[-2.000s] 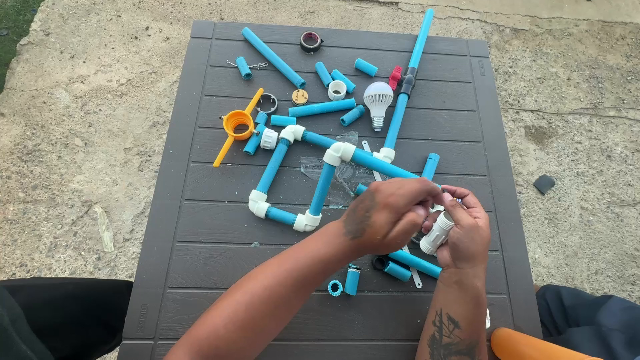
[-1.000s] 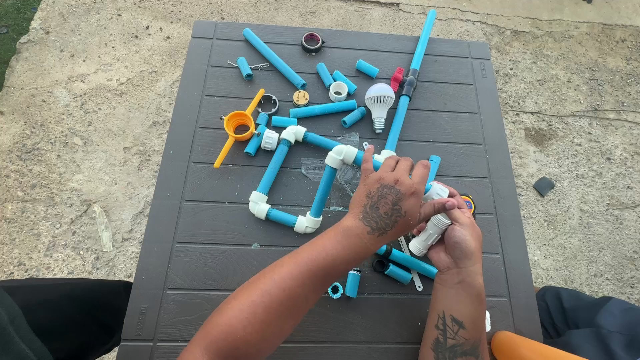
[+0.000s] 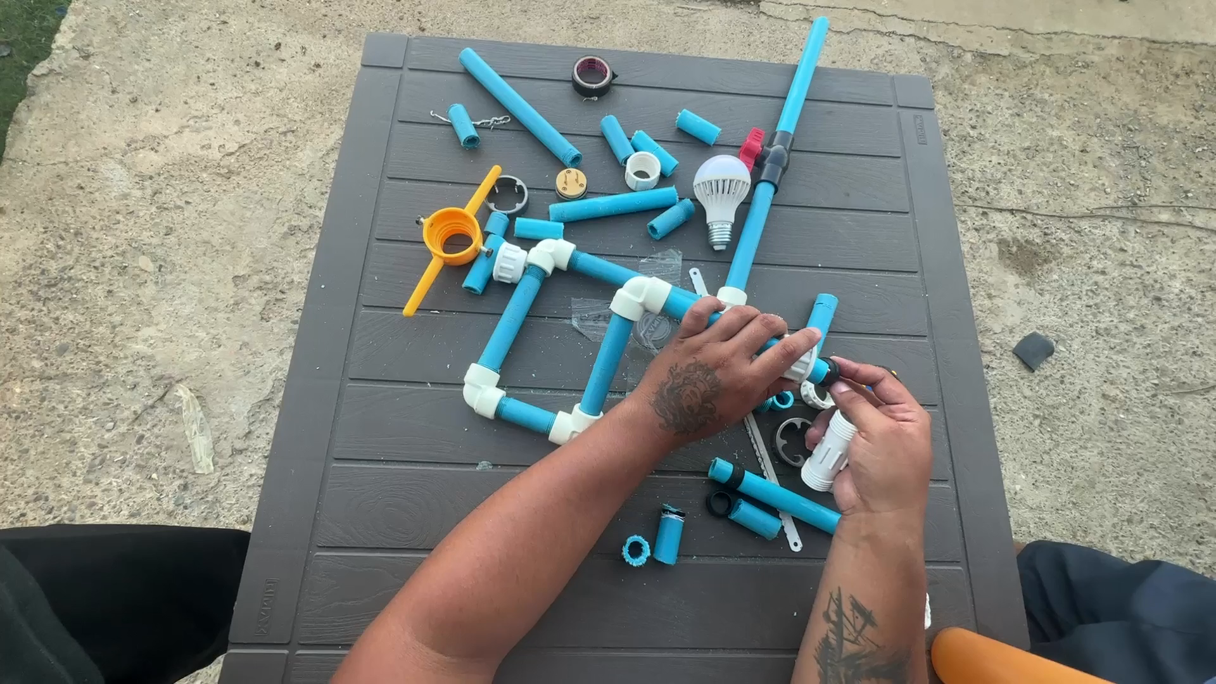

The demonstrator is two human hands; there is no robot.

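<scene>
A frame of blue plastic pipes (image 3: 511, 318) with white elbow fittings (image 3: 640, 297) lies on the brown slatted table. My left hand (image 3: 717, 366) rests over its upper right pipe, fingers around the pipe and a white threaded collar (image 3: 801, 363) near the pipe's end. My right hand (image 3: 879, 432) pinches a black ring (image 3: 829, 370) at that end between thumb and finger, and also holds a white ribbed plastic fitting (image 3: 828, 452) against its palm. A blue pipe with a black valve (image 3: 774, 160) and red handle rises from a white tee (image 3: 731, 296).
Around the frame lie short blue pipe pieces (image 3: 613, 204), an LED bulb (image 3: 721, 199), an orange two-armed ring tool (image 3: 451, 237), black tape (image 3: 592, 76), a hacksaw blade (image 3: 762, 456) and a black toothed ring (image 3: 791, 442). Below right, another blue pipe (image 3: 774, 497) bears a black band.
My left hand has moved right along the pipe onto the white collar. My right hand's thumb and finger are now at the black ring on the pipe's end.
</scene>
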